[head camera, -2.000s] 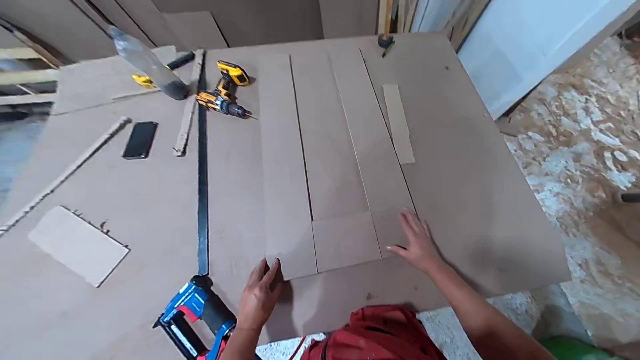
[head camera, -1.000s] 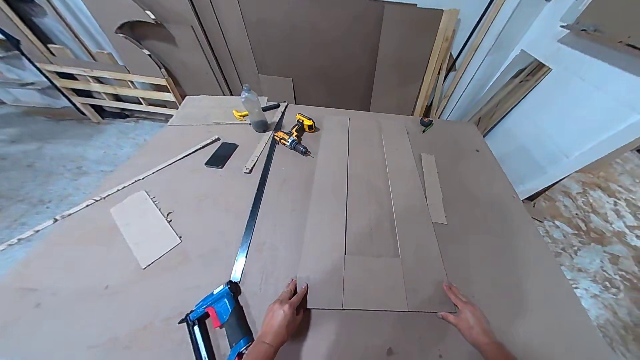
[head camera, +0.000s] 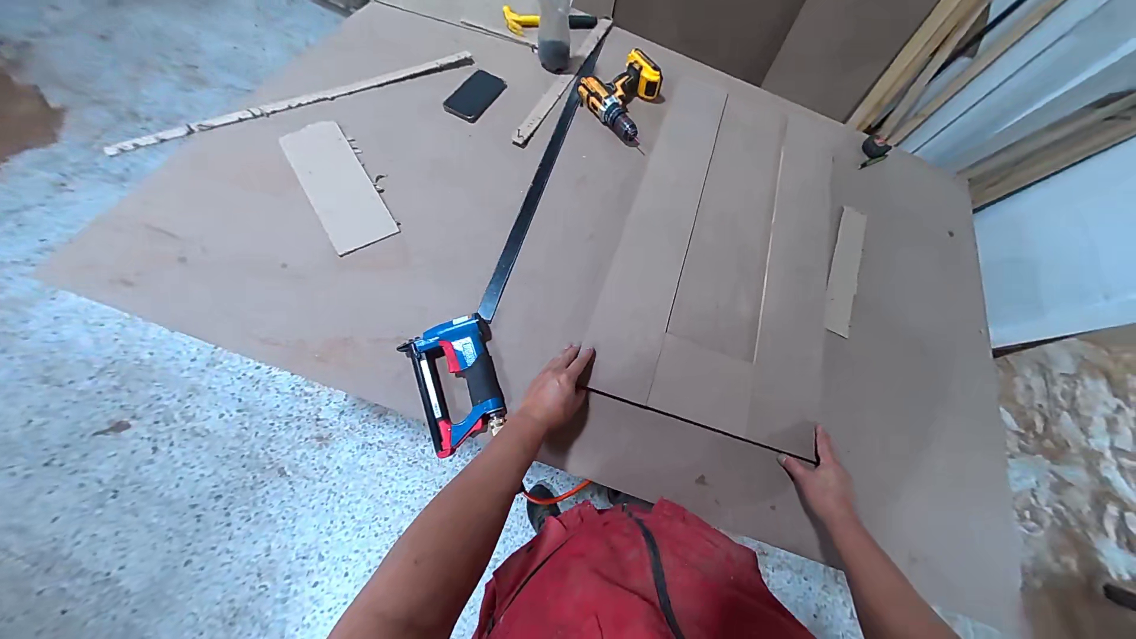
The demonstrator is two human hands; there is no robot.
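Thin brown board strips (head camera: 657, 222) lie side by side on the large board tabletop, with a short crosspiece (head camera: 701, 382) between the two long strips at the near end. My left hand (head camera: 559, 386) touches the near left corner of this framed panel. At its near right corner, my right hand (head camera: 821, 475) rests with thumb and forefinger on either side of the corner. A blue and black pneumatic stapler (head camera: 457, 382) lies left of my left hand, by the near end of a dark metal straightedge (head camera: 537, 191).
A yellow cordless drill (head camera: 621, 93), a phone (head camera: 475, 95), a bottle (head camera: 554, 40) and a yellow-handled tool (head camera: 524, 19) lie toward the far side. Board offcuts (head camera: 342, 191) (head camera: 845, 271), a thin strip (head camera: 293, 105) and a tape measure (head camera: 874, 147) are also there. An orange hose (head camera: 559, 497) hangs below the near edge.
My right hand has moved from the top of the right strip to the panel's near right corner. My left hand stays by the near left corner. The view has shifted and turned.
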